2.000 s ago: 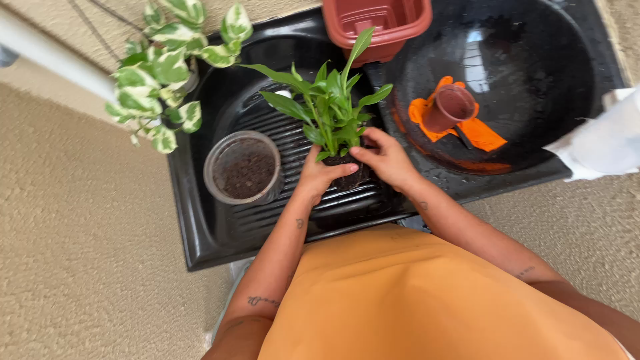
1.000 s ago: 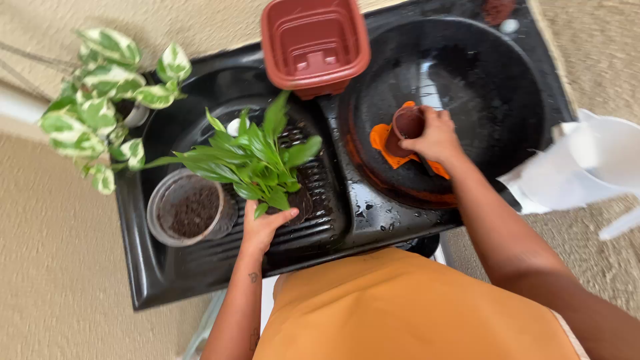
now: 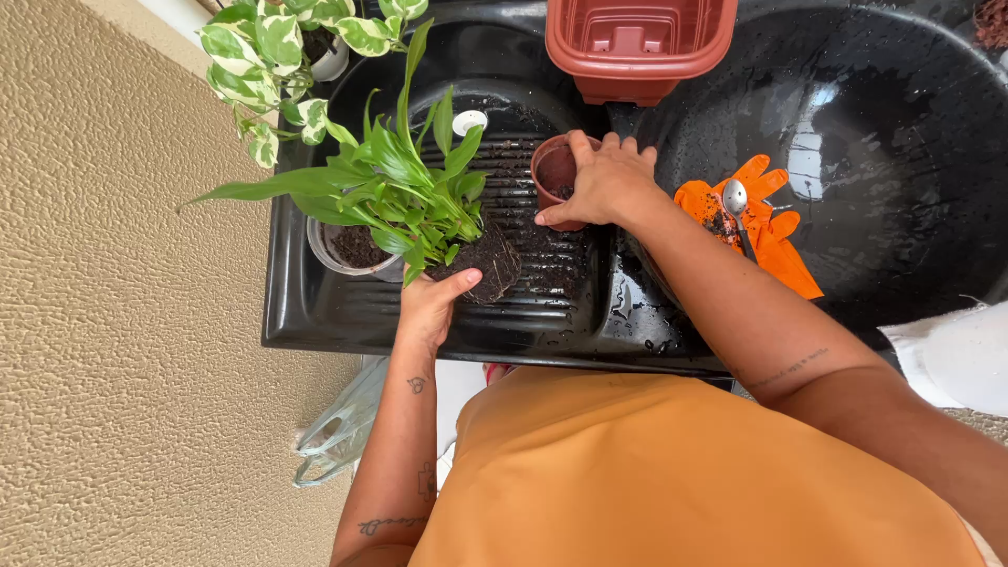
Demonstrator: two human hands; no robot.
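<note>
My left hand (image 3: 431,303) holds a leafy green plant (image 3: 402,177) by its bare root ball (image 3: 490,264), tilted over the ribbed part of the black sink. My right hand (image 3: 610,181) grips a small terracotta-coloured plastic pot (image 3: 551,169) by its rim, with some soil inside, upright on the ribs just right of the plant. Partly behind the leaves, a clear plastic tub of dark soil (image 3: 354,246) stands at the left. An orange rubber glove (image 3: 776,236) lies in the round basin with a spoon (image 3: 735,198) on top of it.
A larger square terracotta-coloured planter (image 3: 642,67) stands at the back between the two basins. A variegated potted plant (image 3: 279,47) is at the back left beside the textured wall (image 3: 142,291). Something white (image 3: 965,358) is at the right edge. Soil crumbs and water lie on the black sink (image 3: 472,331).
My right hand has left the root ball and brought the small pot from the orange glove in the round basin to the ribbed part. My left hand still holds the plant.
</note>
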